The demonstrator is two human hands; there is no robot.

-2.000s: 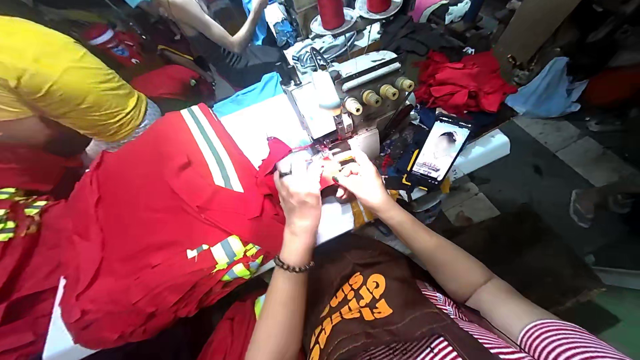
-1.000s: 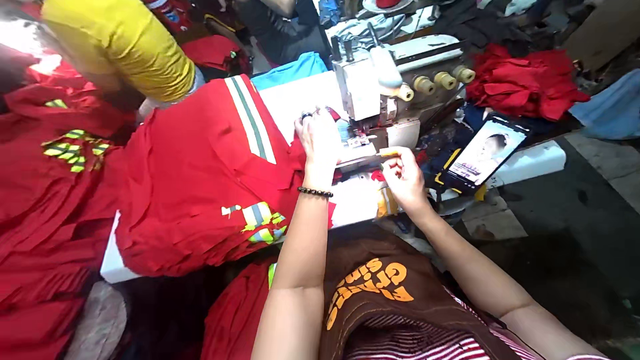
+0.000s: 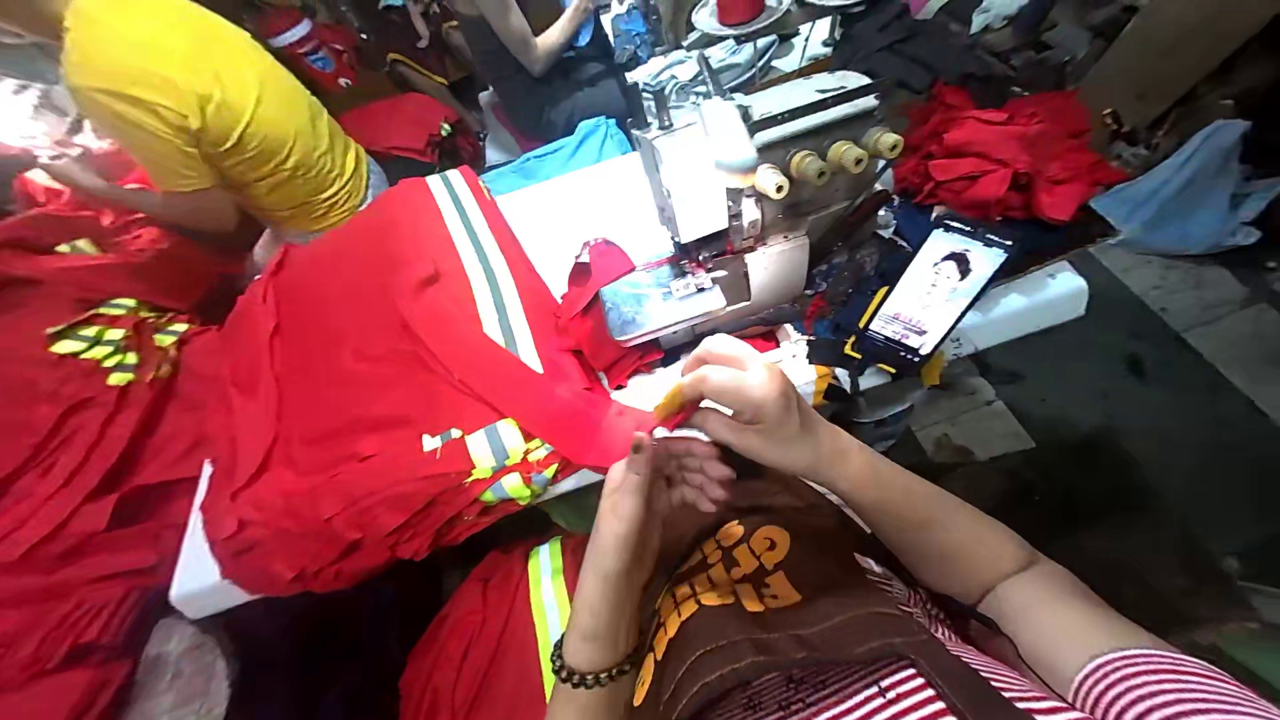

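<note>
My left hand [image 3: 665, 480], with a beaded bracelet at its wrist, pinches the end of a red fabric piece [image 3: 560, 395] between thumb and fingers. My right hand [image 3: 750, 405] meets it there, its fingers on the same edge and on a small yellow-handled tool [image 3: 670, 402], whose kind I cannot tell. Both hands are in front of the overlock sewing machine [image 3: 690, 190], just below its metal plate [image 3: 660, 300]. Another red scrap [image 3: 600, 275] lies against that plate. A stack of red garment panels [image 3: 350, 400] with reflective strips spreads to the left.
A phone [image 3: 935, 295] rests right of the machine, near a red fabric heap [image 3: 1005, 150] and light blue cloth [image 3: 1190, 195]. Blue fabric [image 3: 565, 155] lies behind the panels. A person in yellow [image 3: 220, 110] sits at left; another person [image 3: 540, 60] is behind.
Both hands have come away from the machine toward my body and now meet at the red fabric. One second ago they were apart, the left by the machine's plate.
</note>
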